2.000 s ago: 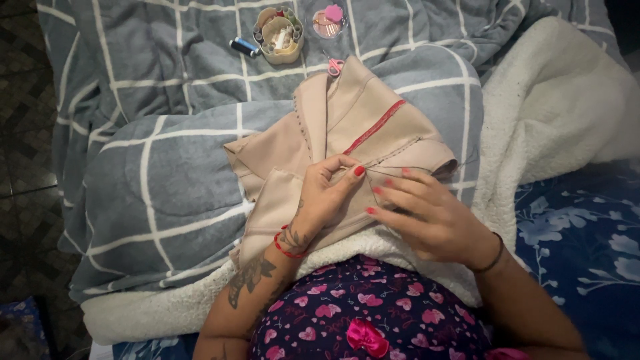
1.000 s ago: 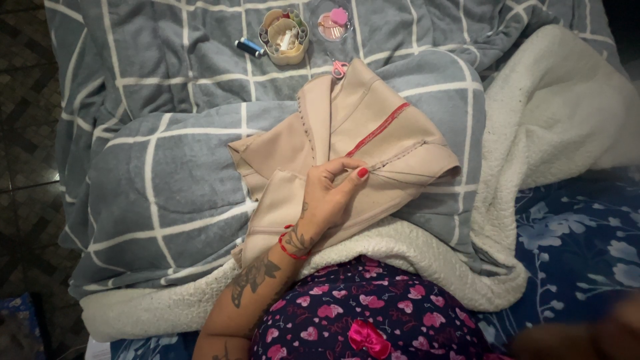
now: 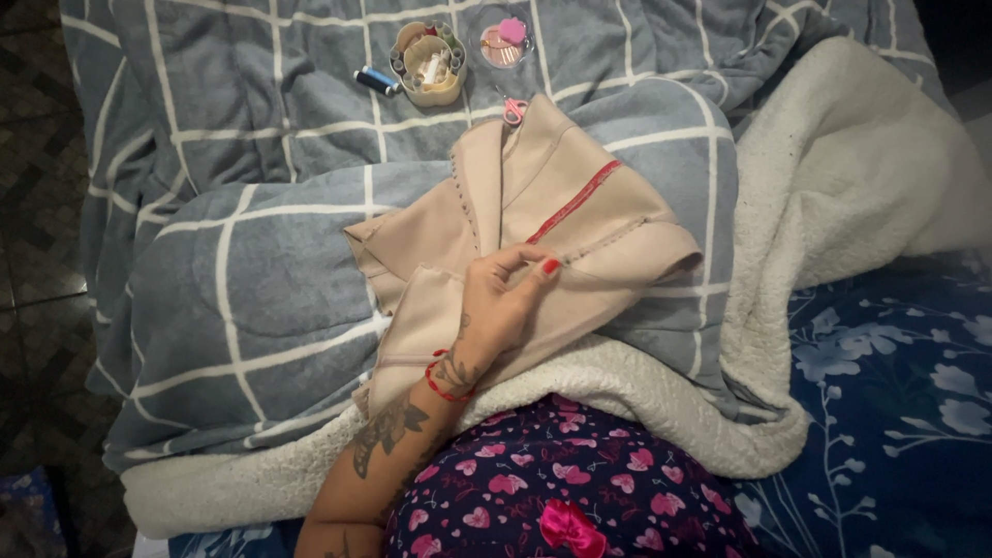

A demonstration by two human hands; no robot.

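My left hand [image 3: 508,298] pinches the beige fabric [image 3: 597,275] between thumb and fingers, at the near end of a row of dark stitches [image 3: 608,242]. A red strip [image 3: 573,203] runs along the cloth just beyond my fingertips. Another line of dark stitches [image 3: 465,205] follows a fold on the left part of the fabric. My right hand is out of view. Pink-handled scissors [image 3: 514,111] lie at the far edge of the cloth. No needle or thread can be made out at my fingers.
Beyond the cloth, on the grey checked blanket [image 3: 302,256], are a flower-shaped box [image 3: 428,93] with thread spools, two loose spools [image 3: 377,80] and a round clear case [image 3: 504,48] of needles or pins. The blanket's white fleece side [image 3: 837,170] is bunched at the right.
My right hand was at the stitches beside my left hand two seconds ago, then blurred at the lower right corner, and is now out of view. My left hand has stayed on the fabric.
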